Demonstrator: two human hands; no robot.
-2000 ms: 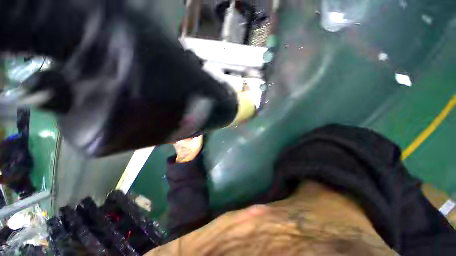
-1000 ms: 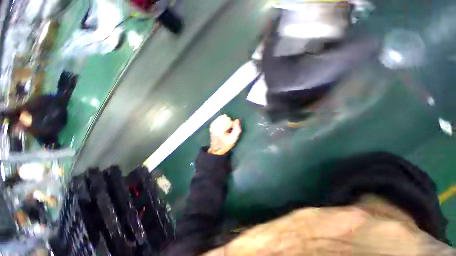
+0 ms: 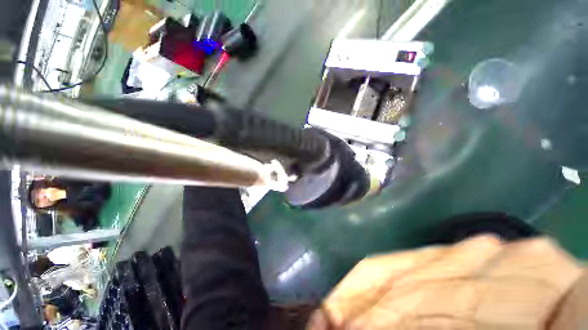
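Note:
A thick black screwdriver (image 3: 338,171) with a cream nose hangs near the centre, tilted down to the right beside the feeder's lower end. A shiny ribbed metallic hose (image 3: 142,151) crosses the left half towards it. The silver-white screw feeder (image 3: 364,55) has a red switch and small shiny screws in a compartment. My left dark sleeve rises from the bottom and passes behind the hose; my left hand is hidden. A large blurred skin-coloured area fills the bottom right; I cannot tell whether it is my right hand. Part of a dark sleeve shows behind it.
Black parts trays (image 3: 151,283) stand at the lower left. A clear plastic cup (image 3: 493,84) sits right of the feeder on the green bench. The conveyor belt (image 3: 290,71) runs beyond a white edge strip. Across it are red, blue and black items, cables, and a person in dark clothing (image 3: 84,203).
The view has shifted, bringing the feeder fully into sight and the metallic hose across the left. My left hand, visible and seemingly closed a second ago, is now hidden. The skin-coloured area has moved right.

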